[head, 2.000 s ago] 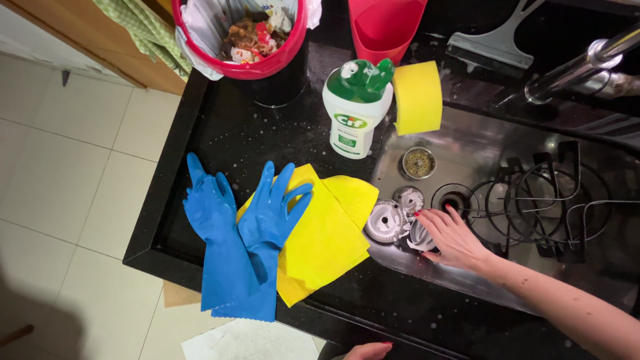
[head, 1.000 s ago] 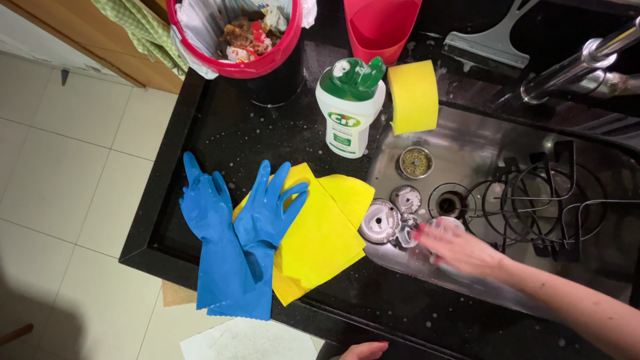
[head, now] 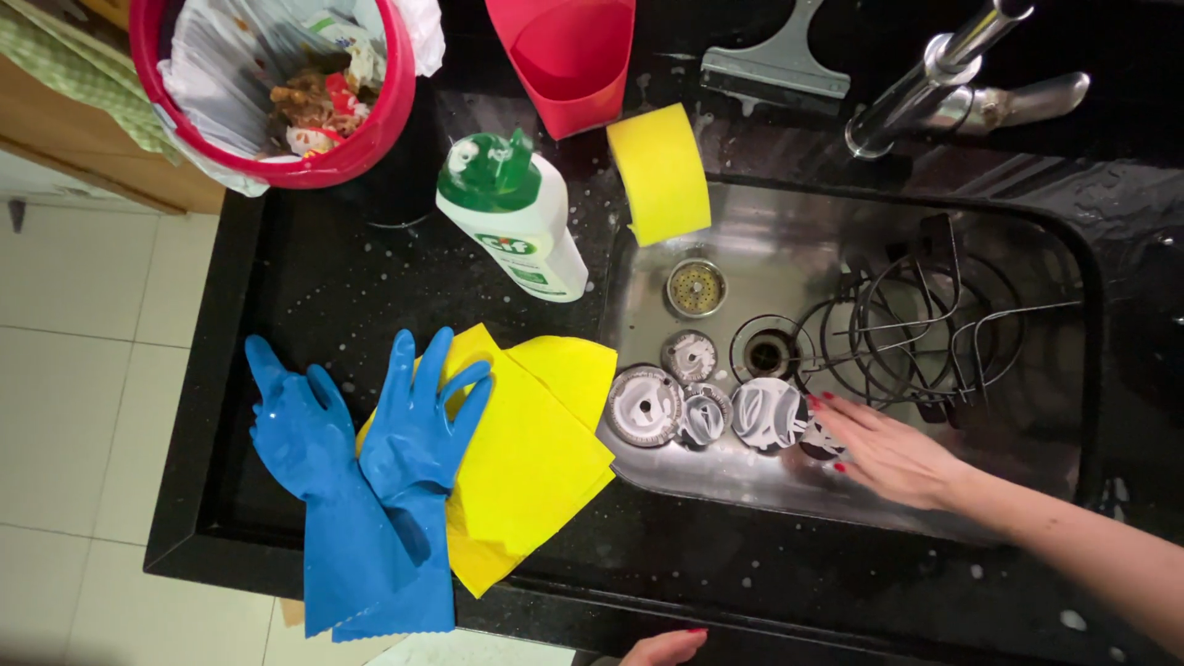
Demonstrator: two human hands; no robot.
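My right hand [head: 893, 458] reaches into the steel sink from the right. Its fingers are extended and apart beside a small, partly hidden burner part [head: 821, 439], with no clear grip on it. Left of it lie a round burner cap [head: 770, 414] smeared with white cleaner, a smaller burner part [head: 703, 416], a burner ring [head: 646, 405] and another burner part [head: 692, 356]. A drain strainer [head: 696, 288] sits above them. Of my left hand [head: 664, 647], only a little shows at the bottom edge; whether it holds anything is hidden.
Wire pan supports [head: 916, 324] lie by the drain [head: 770, 355]. Around the sink are a faucet [head: 934, 79], a squeegee [head: 775, 69], a yellow sponge [head: 660, 176], a red holder [head: 573, 65], a Cif bottle [head: 518, 222], a waste bin [head: 393, 102], yellow cloths [head: 527, 453] and blue rubber gloves [head: 347, 527].
My right hand has moved right, from over the burner parts to their right side. The cap it covered earlier is now in plain sight.
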